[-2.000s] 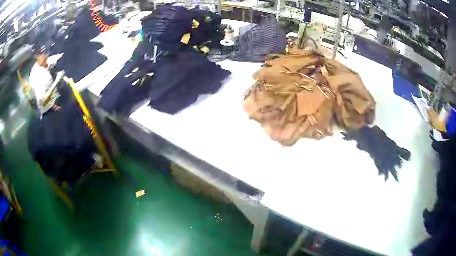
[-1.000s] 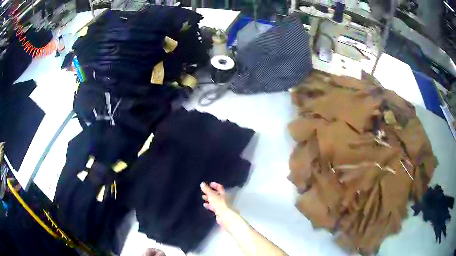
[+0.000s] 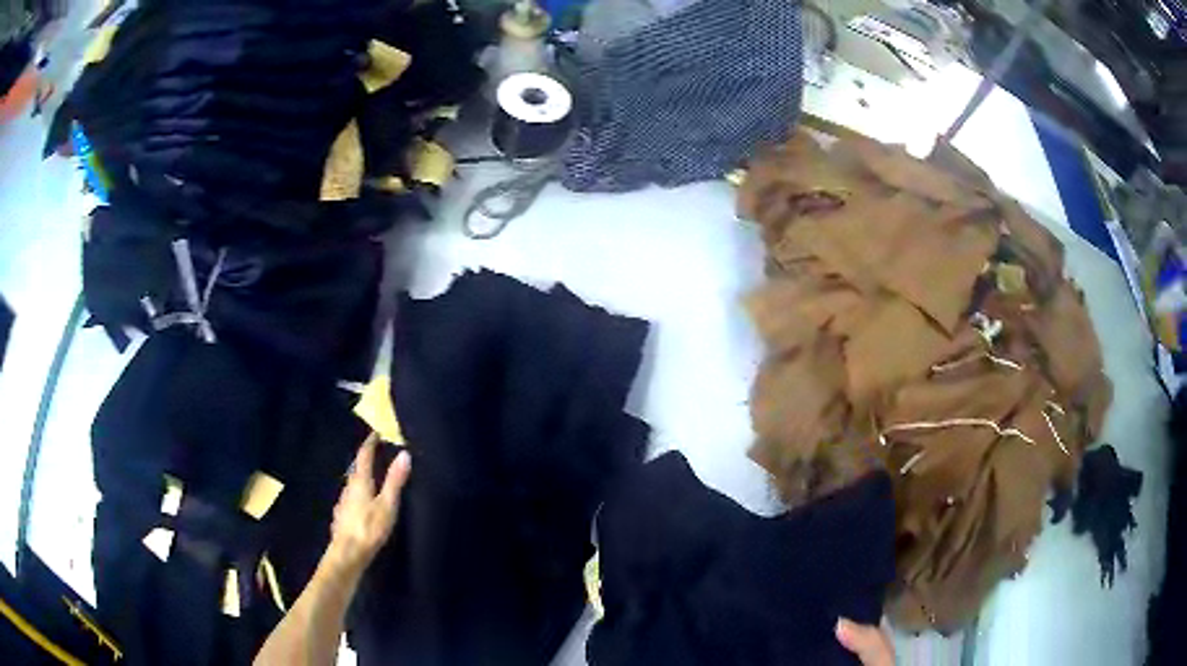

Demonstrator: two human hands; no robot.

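Observation:
A bundle of dark cut pieces (image 3: 501,429) lies in front of me, with a tan tag (image 3: 379,410) at its left edge. My left hand (image 3: 368,501) is at that edge, just below the tag, with thumb and fingers apart. Another dark cut piece (image 3: 742,559) is at the lower centre right; its right corner overlaps the brown pieces. My right hand (image 3: 866,641) is at that piece's lower right edge and appears to grip it; most of this hand is cut off by the bottom edge.
Brown cut pieces (image 3: 898,351) are heaped at right, with a black glove-like item (image 3: 1106,507) beside them. Dark bundles (image 3: 234,104) with tan tags and pale ties fill the left. A spool (image 3: 534,115), a grey loop (image 3: 501,206) and checked cloth (image 3: 703,98) lie at the back.
The view has moved closer over the table. My left hand has come to the bundle's left edge. The dark piece at lower right now lies apart from the bundle, with my right hand at its edge.

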